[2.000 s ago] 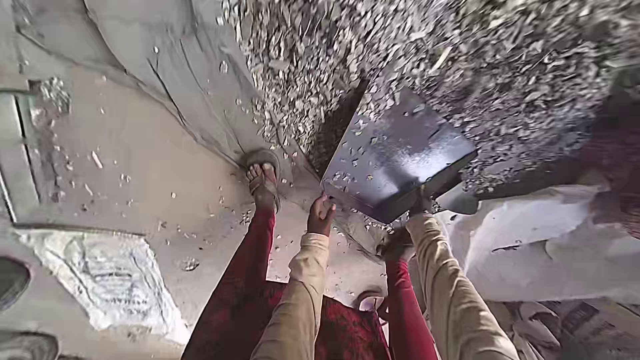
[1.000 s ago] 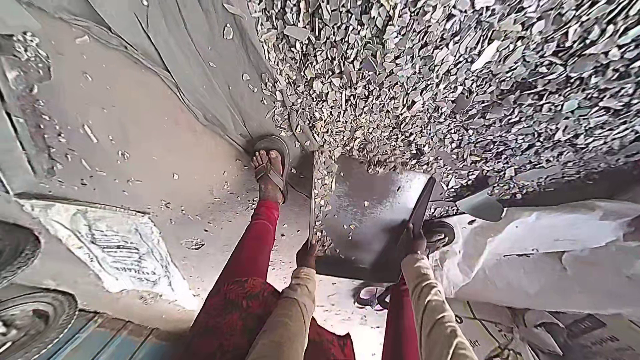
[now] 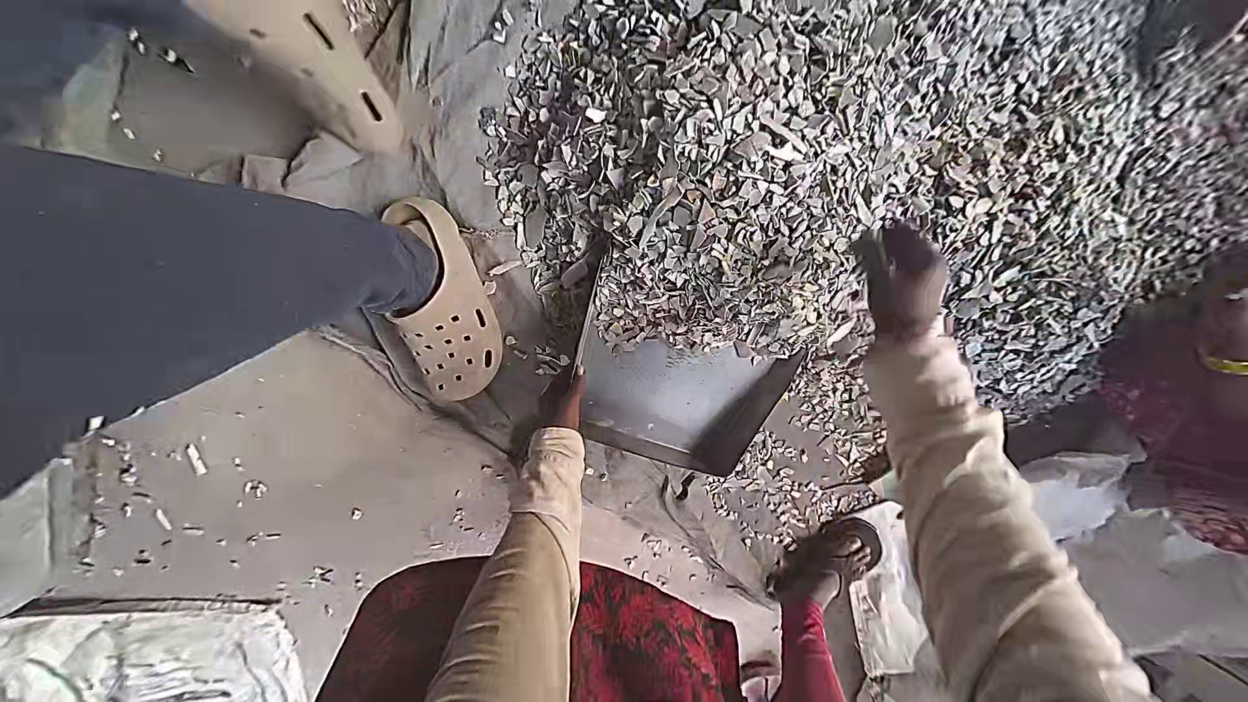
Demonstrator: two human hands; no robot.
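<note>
A metal scoop pan (image 3: 663, 395) lies at the near edge of a heap of mixed chips or flakes (image 3: 721, 146), with chips over its far part. My left hand (image 3: 564, 390) grips the pan's left side wall; its fingers are mostly hidden. My right hand (image 3: 907, 278) is at the heap, right of the pan and apart from it. It is blurred, and I cannot tell whether chips are in it.
Another person's leg in dark trousers and a tan clog (image 3: 448, 331) stand left of the pan. A grey sheet (image 3: 458, 78) lies under the heap's left edge. White sacks (image 3: 1121, 575) lie at the right, another (image 3: 146, 653) at the lower left. Someone in red is at far right.
My right hand has let go of the pan's right side and moved out to the heap. Chips now cover the pan's far part. Another person's legs have come in from the left.
</note>
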